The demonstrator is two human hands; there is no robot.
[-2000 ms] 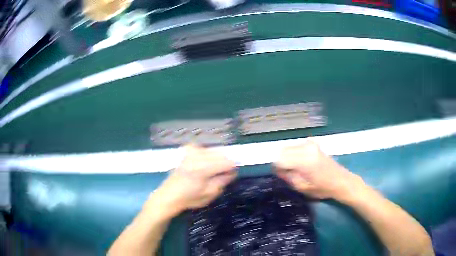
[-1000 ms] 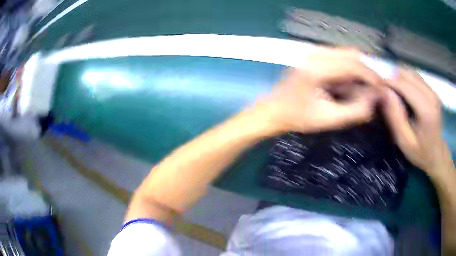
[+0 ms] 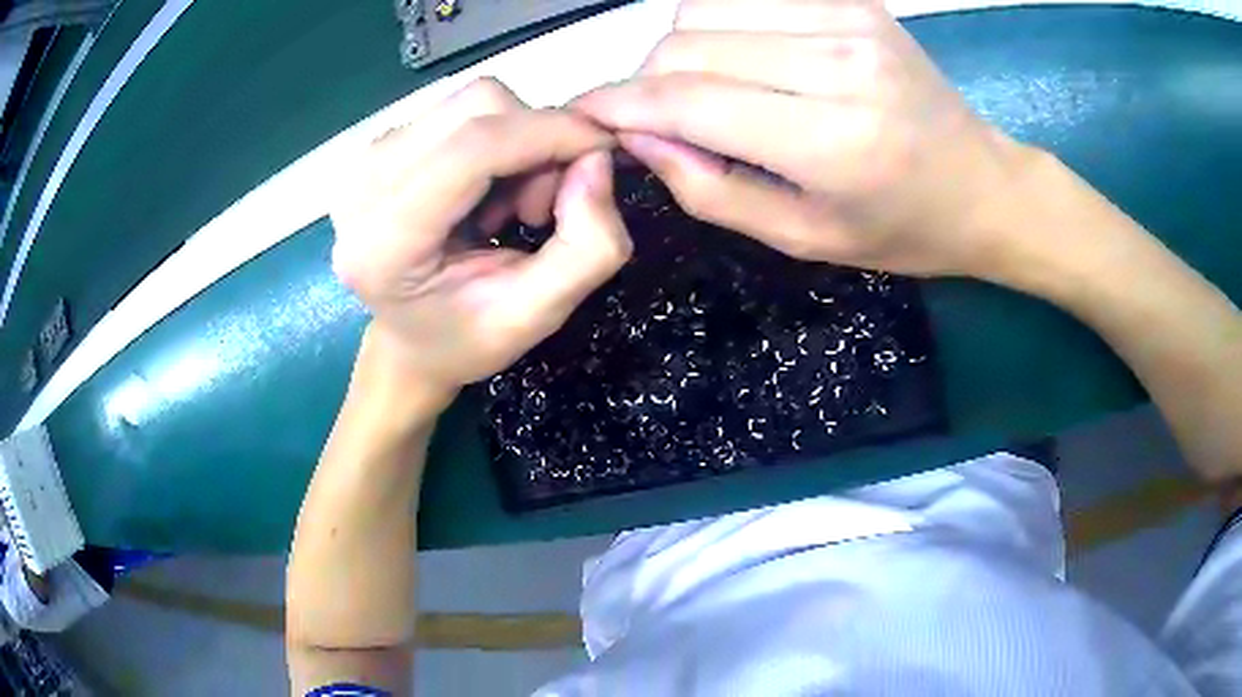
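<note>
The black parts tray [image 3: 722, 361] lies on the green near ledge, full of small black rings that glint white. My left hand [image 3: 477, 225] is over the tray's upper left corner, thumb and forefinger bent towards each other. My right hand [image 3: 831, 143] is over the tray's upper edge, its fingertips meeting those of my left hand. Whatever may be between the fingertips is too small or hidden to tell. A grey fixture plate [image 3: 497, 25] lies on the belt beyond the hands, cut off by the top edge.
The white edge strip [image 3: 225, 266] curves between the ledge and the green conveyor belt [image 3: 293, 116]. Small grey plates [image 3: 48, 341] lie on the belt at far left. A person's sleeve [image 3: 61, 599] shows at lower left. Grey floor with a yellow line [image 3: 490, 630] lies below the ledge.
The view has turned and steadied since the blurred earlier frames. My hands were apart at the tray's far edge two seconds ago; now their fingertips meet above the tray.
</note>
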